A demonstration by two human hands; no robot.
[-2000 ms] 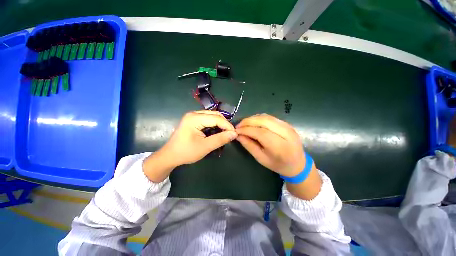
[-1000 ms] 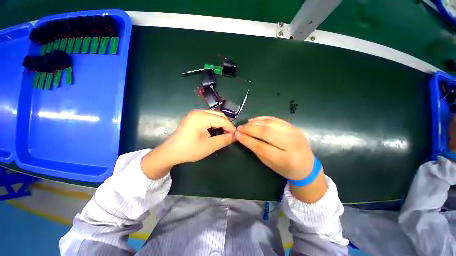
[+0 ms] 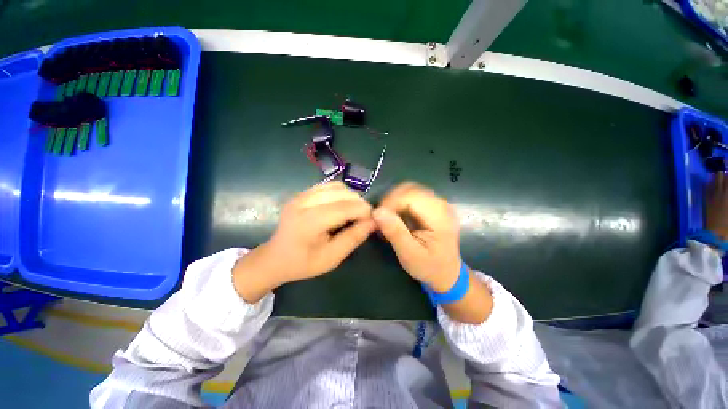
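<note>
My left hand (image 3: 319, 230) and my right hand (image 3: 421, 232) meet at the fingertips low in the middle, thumbs and fingers pinched. What they hold is hidden by the fingers and blurred; a black part showed inside my left hand a second ago. Just beyond the hands lie loose black housings (image 3: 358, 173) with red wires and thin pale strips (image 3: 378, 166). One black housing (image 3: 354, 113) behind them lies against a green circuit board (image 3: 329, 117). A small cluster of tiny black parts (image 3: 454, 171) lies to the right of the hands.
A blue tray (image 3: 108, 275) at the left holds rows of black units with green boards (image 3: 140, 82). A pale metal rail (image 3: 319, 43) and an upright post (image 3: 484, 30) edge the dark green mat. Another person's sleeve (image 3: 677, 291) and a blue tray (image 3: 684, 188) are at the right.
My right hand has turned and its fingers are more curled; its wrist has moved left. The black part seen inside my left hand is now hidden. The view has shifted slightly.
</note>
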